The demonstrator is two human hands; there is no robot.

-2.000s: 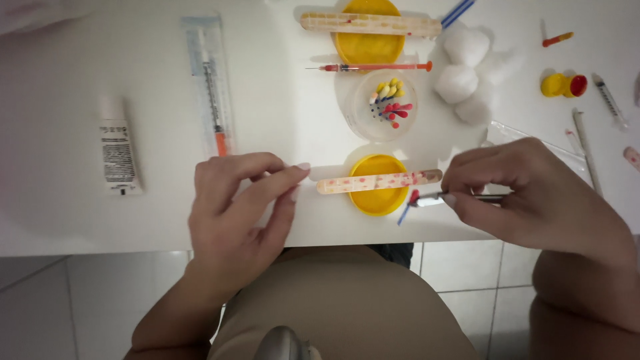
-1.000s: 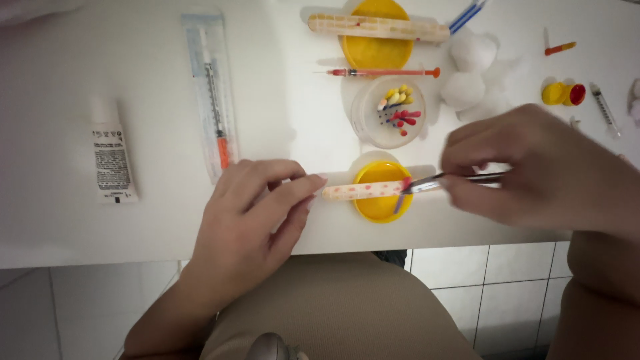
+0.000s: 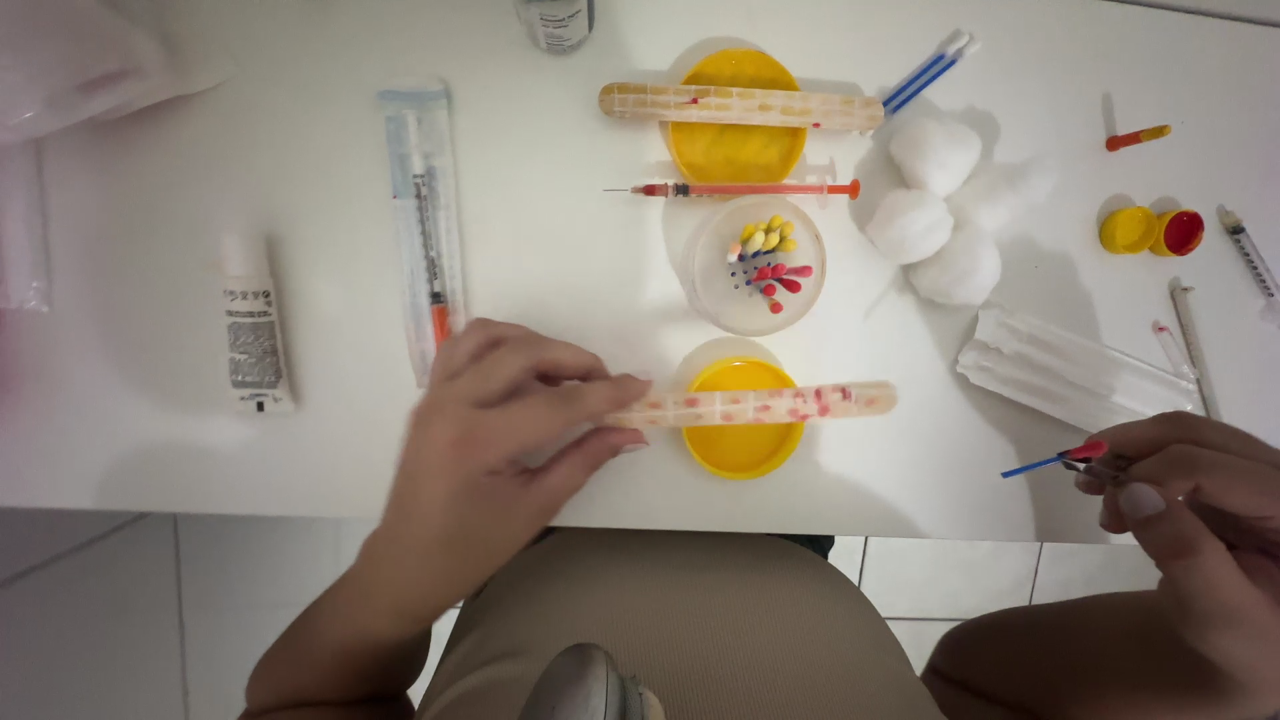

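My left hand [image 3: 520, 430] pinches the left end of a wooden tongue depressor [image 3: 760, 405], marked with grid lines and red spots, which lies across a round yellow lid or dish [image 3: 742, 460]. Over the right side of the table, my right hand [image 3: 1180, 480] grips a metal tool, probably tweezers, mostly hidden by the fingers. At its tip is a cut blue swab [image 3: 1050, 462] with a red head. A clear round dish [image 3: 760, 310] above the depressor has yellow- and red-tipped swab pieces standing in it.
A second depressor [image 3: 740, 105] rests on another yellow dish [image 3: 740, 155], beside blue swabs [image 3: 925, 75]. Below it lies an orange syringe with a needle [image 3: 750, 190]. Cotton balls [image 3: 935, 155], a clear wrapper [image 3: 1080, 370], small paint pots [image 3: 1130, 230], a packaged syringe [image 3: 425, 220] and a tube [image 3: 255, 340] surround the work.
My right hand has moved right, away from the depressor's right end, with the red-headed swab still held. My left hand stays at the left end.
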